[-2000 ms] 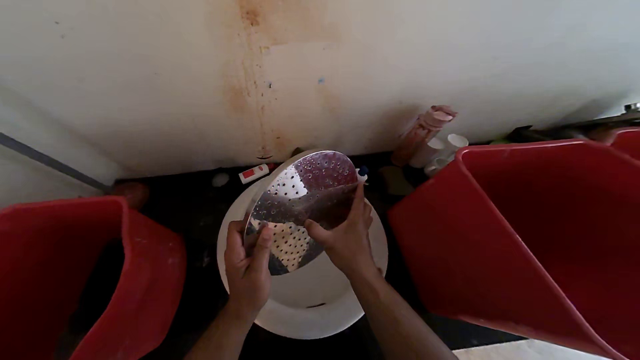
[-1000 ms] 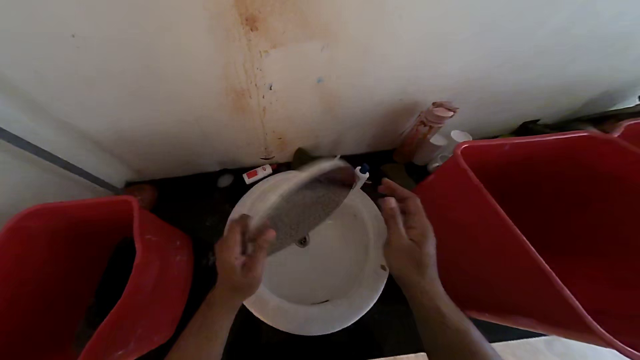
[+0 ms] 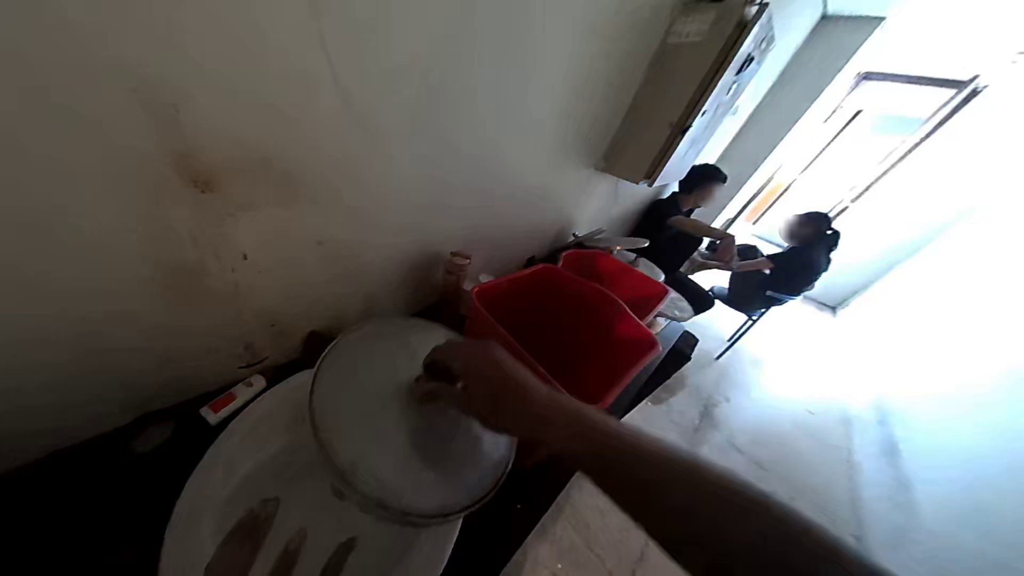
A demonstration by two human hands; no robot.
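A round, pale grey lid point(image 3: 376, 424) is tilted above the right part of the white washbasin point(image 3: 200, 488). My right hand point(image 3: 488, 388) comes in from the lower right, its fingers closed at the middle of the lid, where they hide most of the knob. Only some blurred fingers of my left hand point(image 3: 280, 548) show at the bottom edge, over the basin. They are apart with nothing visible between them, and the rest of that hand is out of view.
Two red plastic bins point(image 3: 560, 328) stand on the dark counter to the right, a pinkish bottle point(image 3: 456, 272) by the wall. A white and red packet point(image 3: 232, 398) lies behind the basin. Farther off, two people point(image 3: 680, 224) sit near a wall cabinet point(image 3: 680, 88).
The view has swung far to the right. The round metal piece was in both hands two seconds ago and in my left hand one second ago; now my right hand holds the lid.
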